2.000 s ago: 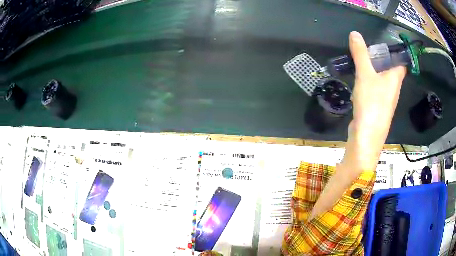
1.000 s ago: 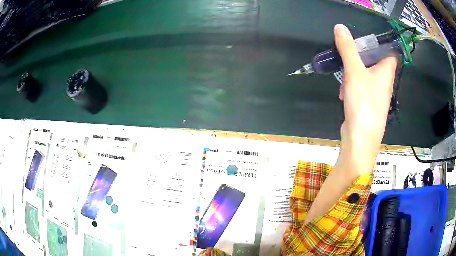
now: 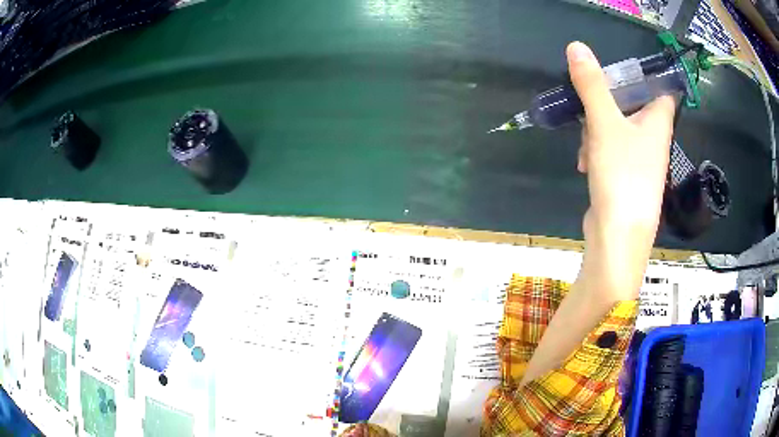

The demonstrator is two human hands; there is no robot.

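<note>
My right hand [image 3: 623, 128], bare, in a yellow plaid sleeve, is closed around a dark dispensing syringe [image 3: 557, 107] above the belt. Its pale yellow-green needle points left, with no part under it. A green adapter is at its rear. A black cylindrical housing [image 3: 224, 162] stands on the belt at the left, and a smaller-looking one [image 3: 80, 143] stands further left. Another black housing [image 3: 694, 209] is right of my hand, beside a perforated sheet [image 3: 681, 164] that my hand partly hides. My left hand is not in view; only a bit of plaid cloth shows at the bottom edge.
The green conveyor belt [image 3: 342, 145] spans the upper view. White printed packaging sheets [image 3: 282, 324] cover the ledge below it. A blue plastic bin [image 3: 730, 358] with long black parts is at lower right. A pale hose [image 3: 741, 67] curves down the right side.
The housings and the perforated sheet have moved right along the belt. The syringe tip has left the housing it was at, and my right hand has shifted slightly left and up, still holding the syringe.
</note>
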